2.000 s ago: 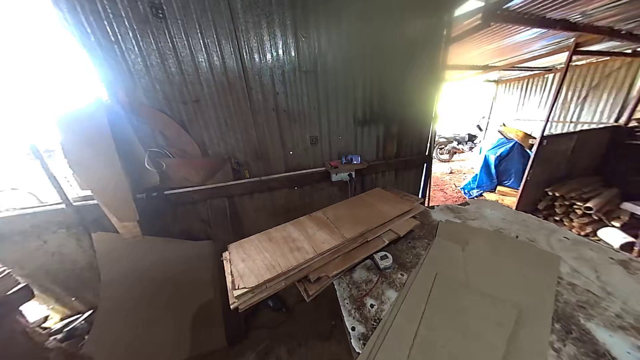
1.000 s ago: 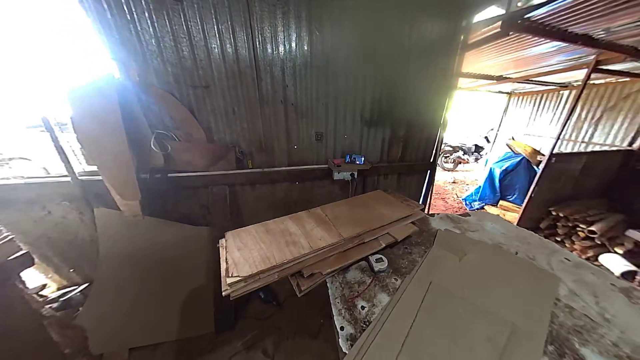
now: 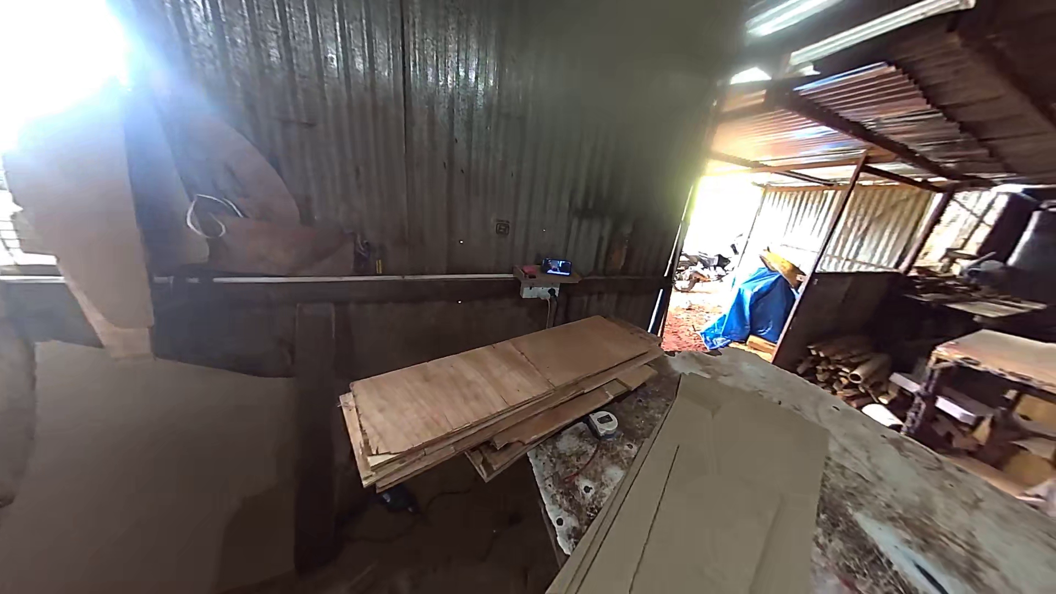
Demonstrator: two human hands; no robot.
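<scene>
Neither my left hand nor my right hand shows in the head view. A stack of plywood boards [image 3: 487,384] lies at an angle across the far left end of a stained worktable [image 3: 874,462], partly overhanging its edge. Beside the boards, on the tabletop, sits a small white tape measure [image 3: 603,424]. Flat brownish-grey sheets [image 3: 726,478], perhaps cardboard or board, rest on the near part of the table. A lit phone [image 3: 557,266] stands on a small wall shelf [image 3: 536,279] behind the plywood.
A large brown sheet [image 3: 157,470] leans at the left. Corrugated metal [image 3: 462,148] forms the wall ahead. Through the opening at right is a blue tarp [image 3: 755,307] over something. Stacked rolls or logs [image 3: 846,363] and a cluttered side table [image 3: 1002,355] stand further right.
The view has swung to the right, bringing the side table into sight. The boards, sheets and tape measure have not plainly moved.
</scene>
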